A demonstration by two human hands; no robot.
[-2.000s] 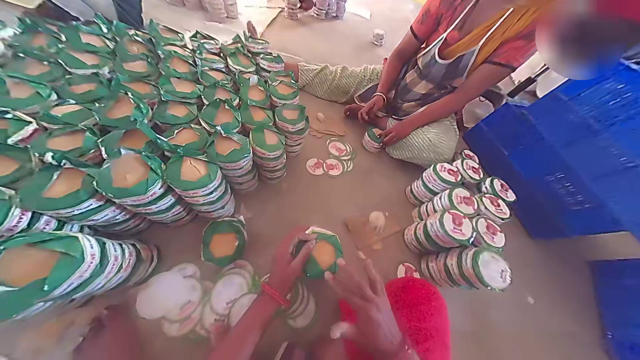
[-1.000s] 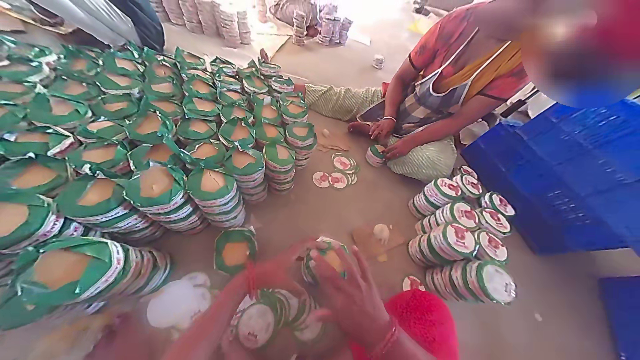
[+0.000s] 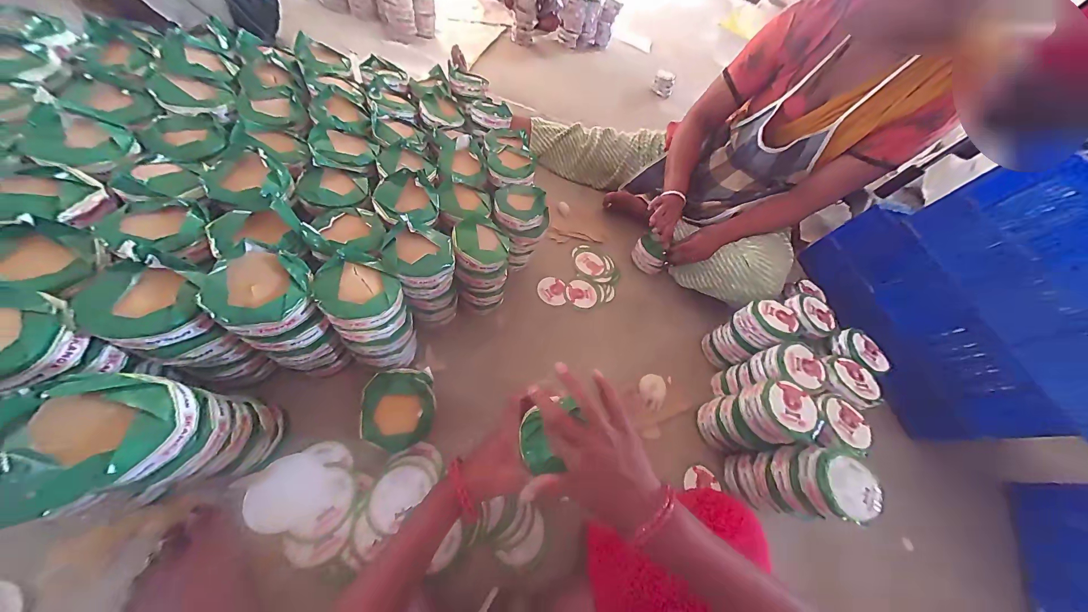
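Note:
My left hand [image 3: 497,450] grips the left side of a small round packet in green wrapping [image 3: 541,438]. Over the packet's right side spreads my right hand [image 3: 595,442], fingers extended and touching it; whether they grip is unclear. Just left of them, another green-wrapped round packet with a tan centre [image 3: 398,410] lies on the floor. Loose round printed labels [image 3: 399,497] and plain white discs [image 3: 297,489] are scattered below and left of my hands. A red cloth [image 3: 680,552] lies beneath my right forearm.
Many stacks of green-topped packets [image 3: 255,285] fill the left. Rolls of labelled discs [image 3: 782,408] lie at right beside blue plastic crates [image 3: 960,314]. Across from me a seated person [image 3: 765,161] handles a similar packet [image 3: 650,253], near loose labels [image 3: 582,293]. A pale ball [image 3: 653,389] rests on a flat piece.
My right hand has moved from beside the packet to over it. My left hand stays at the packet.

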